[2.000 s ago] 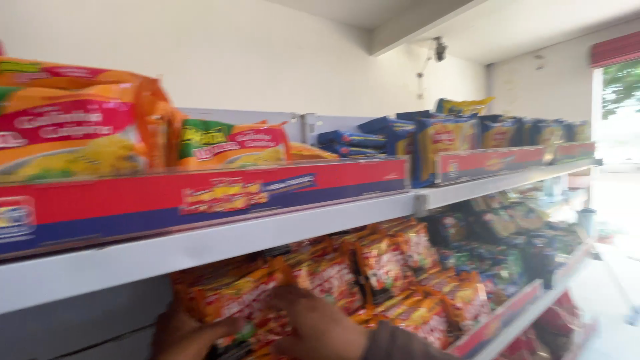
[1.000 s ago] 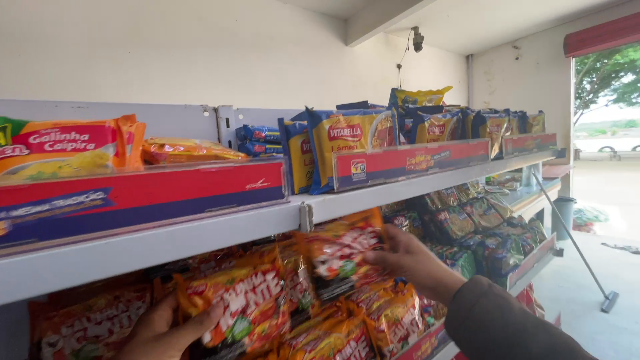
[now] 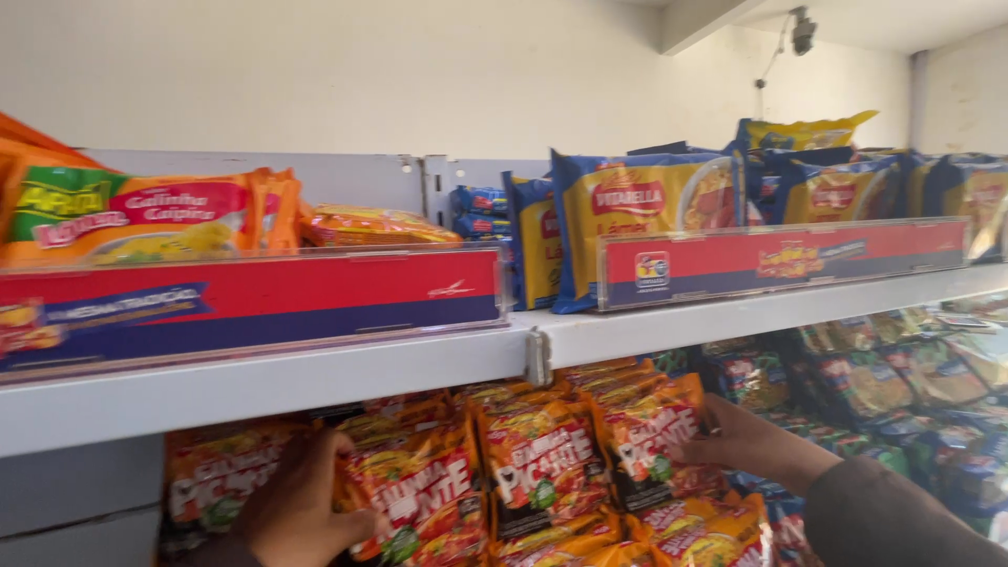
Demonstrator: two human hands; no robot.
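Orange and red noodle packets (image 3: 543,465) stand in rows on the lower shelf, under the edge of the upper one. My left hand (image 3: 307,504) is at the left of these rows, its thumb on the face of a packet (image 3: 429,500) and its fingers at that packet's left edge; whether it grips the packet is not plain. With fingers and thumb, my right hand (image 3: 732,441) holds the right edge of another upright packet (image 3: 650,441). Between the hands stands one more packet of the same kind.
Above runs a white shelf edge (image 3: 441,378) with red and blue display strips (image 3: 787,260). Behind the strips stand orange packets (image 3: 157,213) at left and blue and yellow packets (image 3: 646,197) at right. Darker packets (image 3: 866,378) fill the lower shelf to the right.
The packet by my right hand, raised and tilted near the shelf edge a second ago, now stands lower among the others. My hands were close together two seconds ago and are now farther apart.
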